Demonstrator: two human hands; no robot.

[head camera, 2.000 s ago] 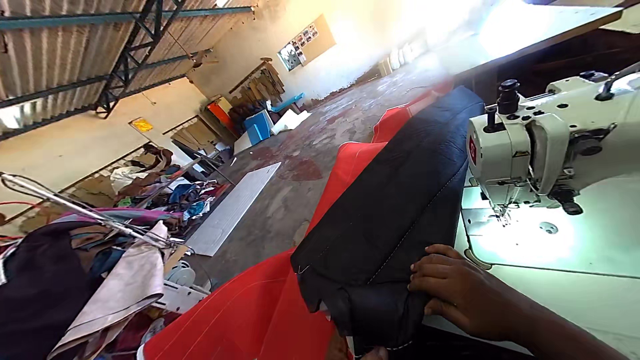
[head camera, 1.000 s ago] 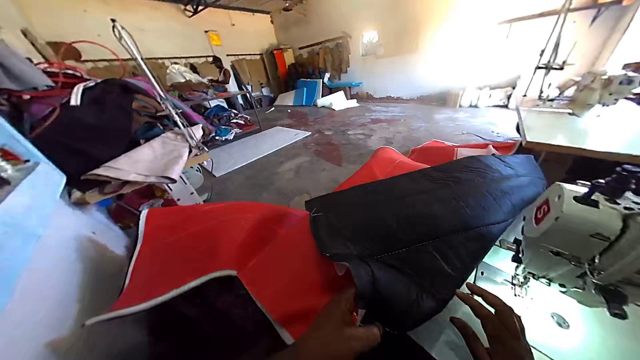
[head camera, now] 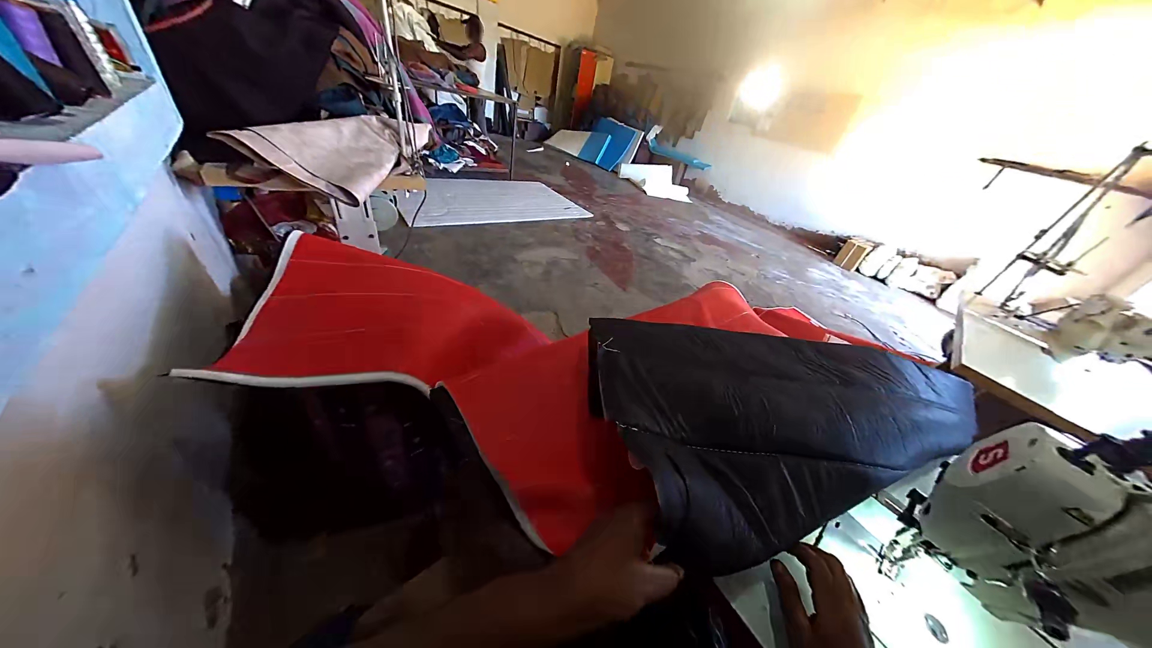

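A black leather-like panel (head camera: 765, 423) with a light stitched seam lies folded over a large red sheet (head camera: 378, 310) edged in white piping. My left hand (head camera: 621, 571) grips the bottom edge of these layers, its fingers partly hidden beneath the black piece. At the lower right, my right hand (head camera: 819, 598) rests by the black panel's lower edge, fingers spread, over the sewing machine's pale bed; it holds nothing that I can see. The white sewing machine head (head camera: 1017, 513) stands just right of that hand, its lamp lighting the needle area.
A pale blue wall ledge (head camera: 99, 108) rises at the left. Beyond it, beige fabric (head camera: 315, 153) hangs over another table near piled cloth. A white corrugated sheet (head camera: 495, 202) lies on the concrete floor. Another machine table (head camera: 1026, 351) stands at the right. A person is at the back.
The view has swung strongly left. My left hand, barely visible at the bottom edge two seconds ago, now shows at the cloth. My right hand, earlier on the black panel, is now at its lower edge.
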